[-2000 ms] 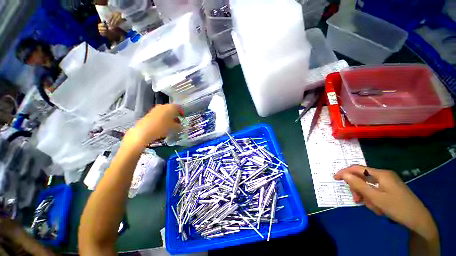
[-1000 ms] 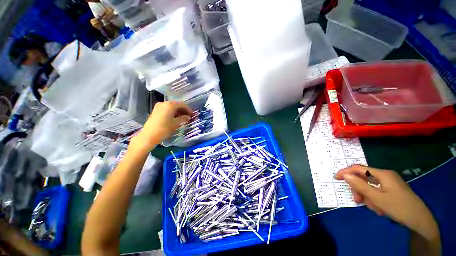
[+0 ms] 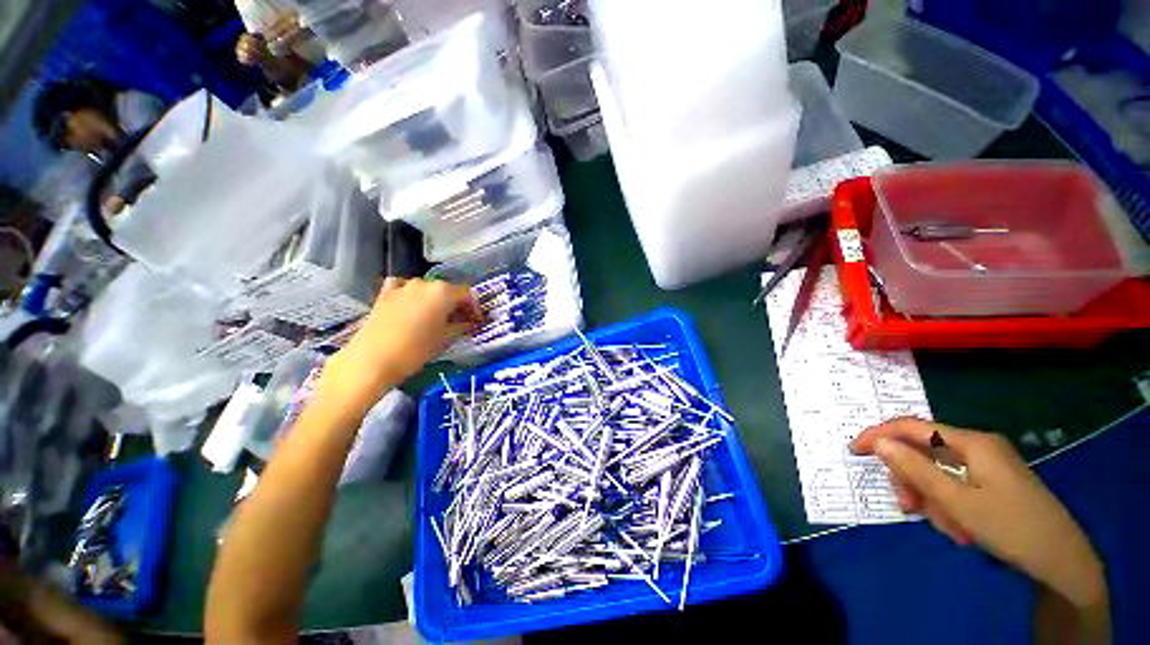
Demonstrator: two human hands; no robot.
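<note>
A blue tray [image 3: 757, 510] in front of me holds a heap of slim silver rods [image 3: 574, 473]. A small clear box [image 3: 570, 292] stands behind it with rods lined up inside and a white slip. My left hand [image 3: 423, 321] is at the left side of this box, fingers bent down by the rods; whether they grip any is hidden. My right hand [image 3: 965, 479] is over the printed sheet [image 3: 839, 422], fingers curled around a slim tool; only its dark tip and a pale part show.
Stacked clear boxes [image 3: 441, 139] and a tall white container [image 3: 694, 164] stand behind. A red tray [image 3: 1009, 330] with a clear box is at right. Plastic bags [image 3: 151, 340] and a small blue tray [image 3: 149, 536] are at left. Another person [image 3: 95, 120] is at upper left.
My left hand came down from above the box's left side to the rods in it, and now sits slightly lower. My right hand has hardly moved.
</note>
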